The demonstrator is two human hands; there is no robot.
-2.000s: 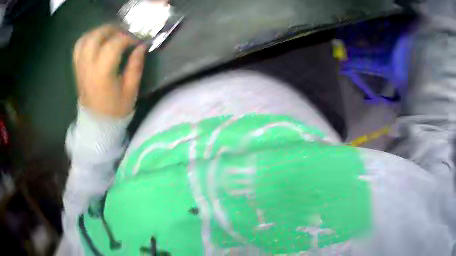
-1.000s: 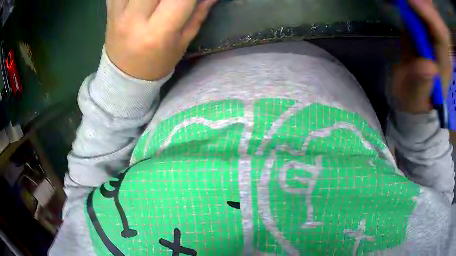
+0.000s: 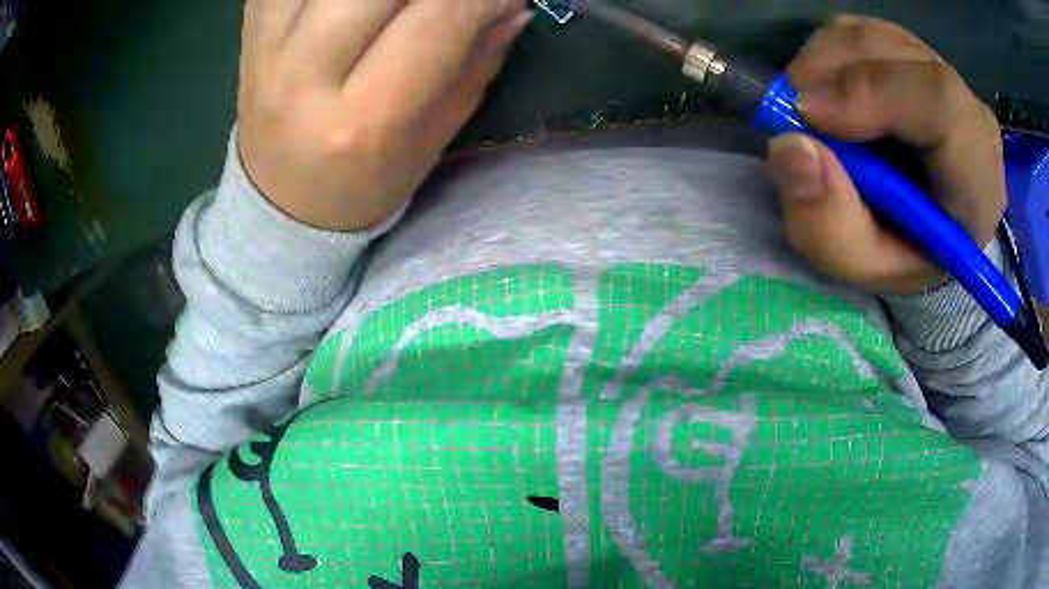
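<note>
The soldering iron (image 3: pixel 880 181) has a blue handle, a metal collar and a thin shaft. My right hand (image 3: pixel 891 144) is closed around its handle, and the shaft points up and left toward my left hand. My left hand (image 3: pixel 357 104) is at the top edge with its fingers bent and partly cut off. A small dark piece with a pale edge (image 3: pixel 553 9) shows at its fingertips, by the iron's shaft. The iron's tip is not clearly visible, and I cannot tell whether my left fingers grip the piece.
The dark green bench top (image 3: pixel 644 104) has a worn front edge close to my body. A red-handled tool (image 3: pixel 18 178) lies at the far left. A blue plastic stool (image 3: pixel 1027 196) is at the right edge. Cluttered small items (image 3: pixel 101 443) show at the lower left.
The blue iron in my right hand has moved left and in over the bench edge, toward my left hand. My left hand came right and up from its earlier place by a bright, shiny object.
</note>
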